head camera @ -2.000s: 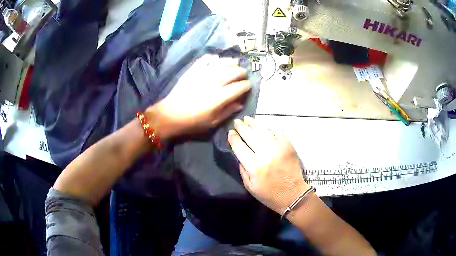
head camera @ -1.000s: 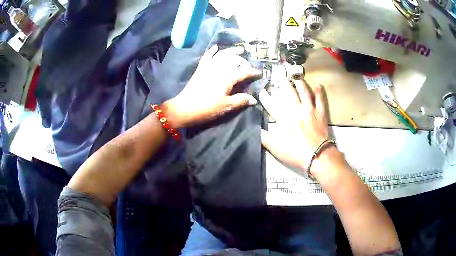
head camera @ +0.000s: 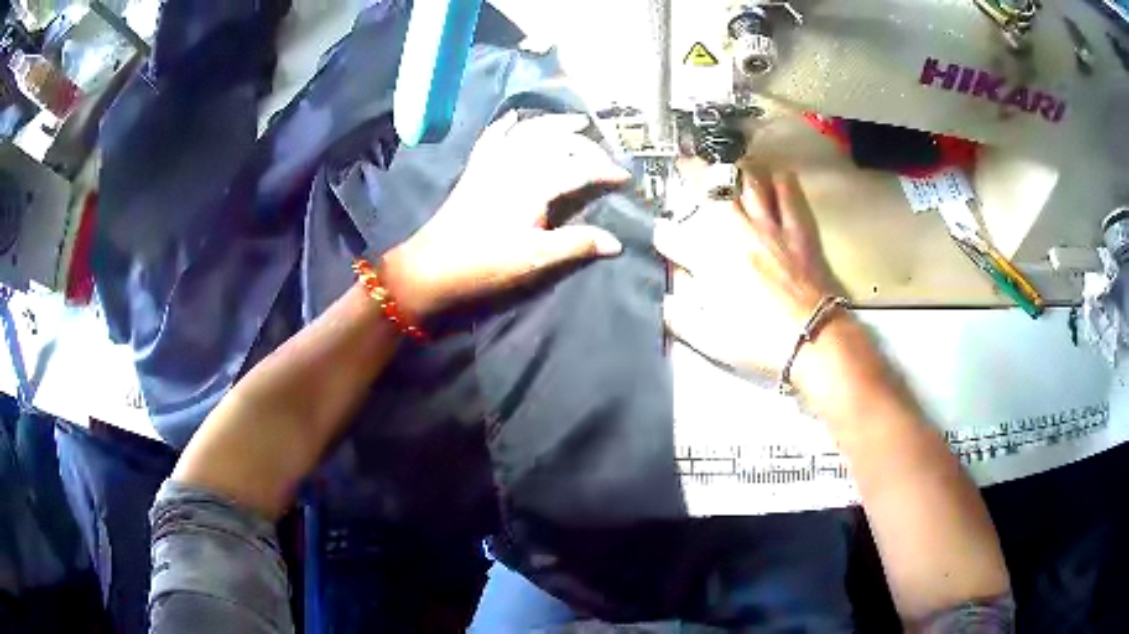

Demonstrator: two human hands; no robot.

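The dark grey-blue cloth (head camera: 576, 372) lies over the machine table left of the needle and hangs over the front edge. Its straight right edge runs up to the presser foot (head camera: 656, 180). My left hand (head camera: 508, 204) lies on the cloth, thumb and fingers spread, left of the foot. My right hand (head camera: 743, 266) is at the cloth's right edge, just right of the foot. Its thumb side touches the edge and its fingers reach up beside the machine head. Whether its fingertips pinch the cloth is hidden.
The HIKARI machine body (head camera: 854, 62) stands at the upper right. A red and black pouch (head camera: 910, 151) and green and yellow slim tools (head camera: 1003, 273) lie on the bed. A bright blue bar (head camera: 436, 68) juts in at the top. A printed ruler (head camera: 768, 464) runs along the front edge.
My right hand has moved from the cloth in front of the foot up to its right side. My left hand's thumb has spread from its fingers. The cloth now lies flatter, its right edge straight.
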